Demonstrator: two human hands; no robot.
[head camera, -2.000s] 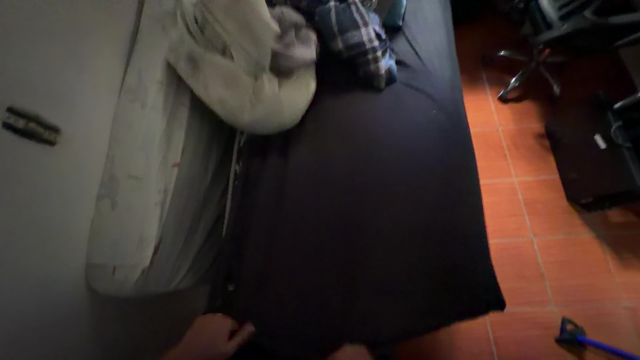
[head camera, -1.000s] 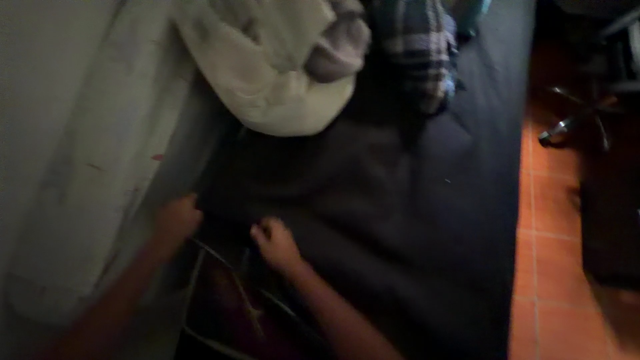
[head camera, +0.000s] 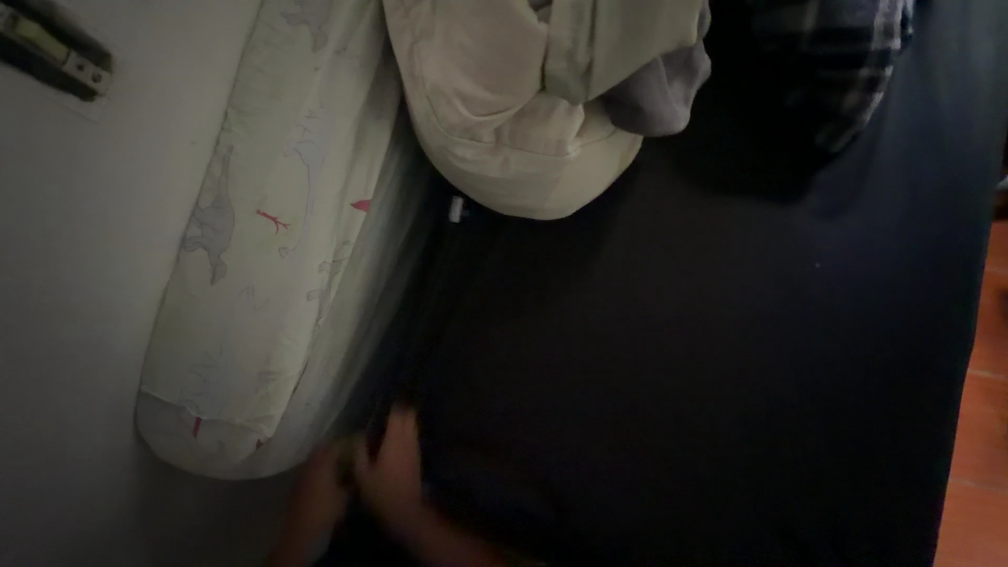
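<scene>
My left hand (head camera: 324, 476) and my right hand (head camera: 391, 465) are close together at the lower left of the view, both blurred. They are at the left edge of a dark cloth (head camera: 669, 354) that covers a long flat surface. The fingers look bent at the cloth's edge, but blur and shadow hide what they grip. Left of the hands a mattress (head camera: 260, 260) in a pale cover printed with animals stands on its side against the wall.
A cream fabric bundle (head camera: 543, 169) with a grey cloth (head camera: 657, 94) lies on the far part of the dark cloth. A plaid garment (head camera: 843, 71) is right of it. Orange floor tiles (head camera: 980, 441) show at the right. A metal fitting (head camera: 59, 51) is on the wall.
My hands, apart on the dark cloth a second ago, are now close together at its left edge. The dark cloth now covers the place where cords or edging showed between them.
</scene>
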